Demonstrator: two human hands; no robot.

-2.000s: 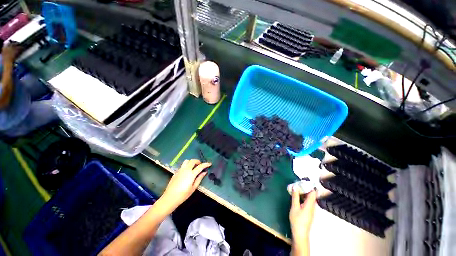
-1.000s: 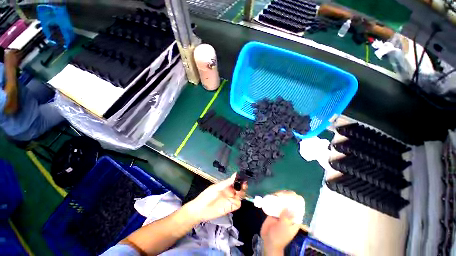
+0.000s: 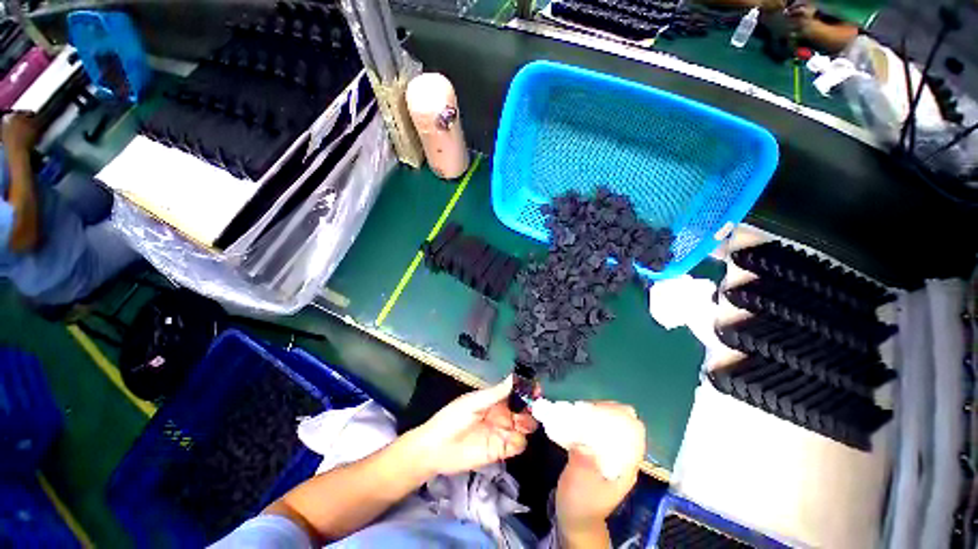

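My left hand (image 3: pixel 483 427) holds a small black housing (image 3: pixel 522 390) upright between thumb and fingers, over the bench's front edge. My right hand (image 3: pixel 596 483) grips a white squeeze bottle (image 3: pixel 584 429), its narrow tip pointing left and at the housing; whether the tip touches cannot be told. A loose heap of small black inserts (image 3: pixel 568 290) lies just beyond my hands, partly inside the tilted blue basket (image 3: pixel 633 139). A row of black housings (image 3: pixel 472 265) lies left of the heap, with a few more nearer the edge (image 3: pixel 477 327).
Slanted rows of black parts (image 3: pixel 804 343) lie on a pale sheet (image 3: pixel 751 461) at right, beside upright layers (image 3: pixel 933 407). A white tissue (image 3: pixel 683 301) is by the heap. A pink tumbler (image 3: pixel 438 127) stands by the post. Bagged trays (image 3: pixel 257 231), a blue crate (image 3: pixel 231 365) and a seated person are left.
My left hand has left the loose housings and holds one before me. My right hand has brought the bottle in from the right; since one second ago its tip is closer to the housing.
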